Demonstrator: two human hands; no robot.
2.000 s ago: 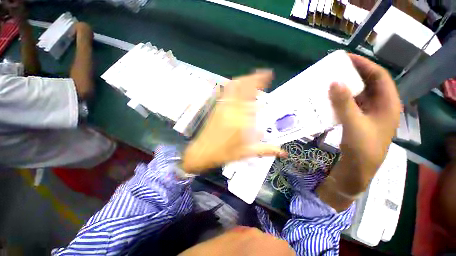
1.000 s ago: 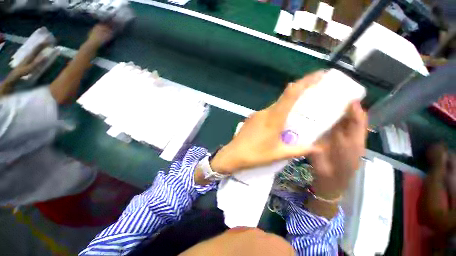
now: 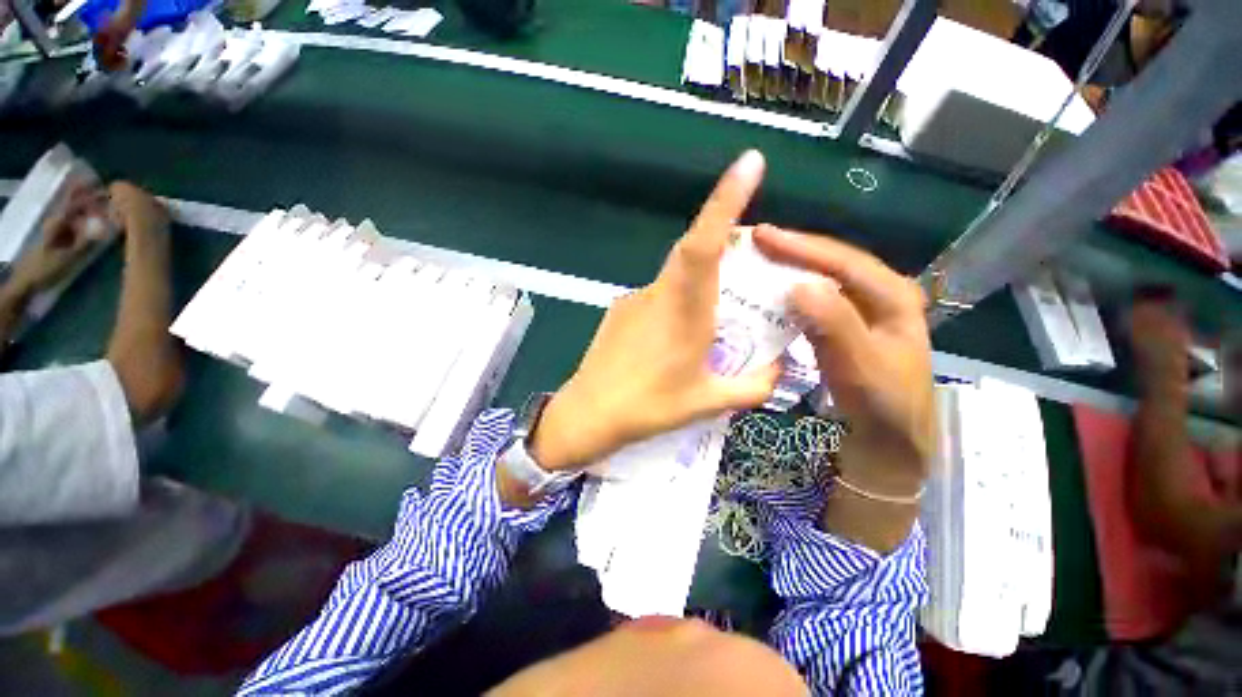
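Note:
A white retail box (image 3: 757, 302) with a purple picture stands tilted between my hands. My left hand (image 3: 651, 357) is against its left side, thumb across its lower front and index finger raised. My right hand (image 3: 872, 357) holds its upper right side with bent fingers. Flat carton blanks (image 3: 651, 524) lie below my hands, partly hidden by them. Tangled rubber bands (image 3: 763, 470) lie between the blanks and my right wrist. Erected boxes (image 3: 361, 334) lie side by side in a row at the left, tabs sticking up.
A spare carton stack (image 3: 992, 517) is at the right. The pale rail (image 3: 572, 283) and green conveyor (image 3: 450, 164) run beyond. A grey post (image 3: 1076, 177) slants at upper right, near a red tray (image 3: 1171, 218). A person's arm (image 3: 143, 300) is at left; another person's arm (image 3: 1165, 422) is at right.
The box was seen broadside, then tilted with its sides showing; now it is more upright, its printed face foreshortened. My left index finger has lifted off it. The view has shifted.

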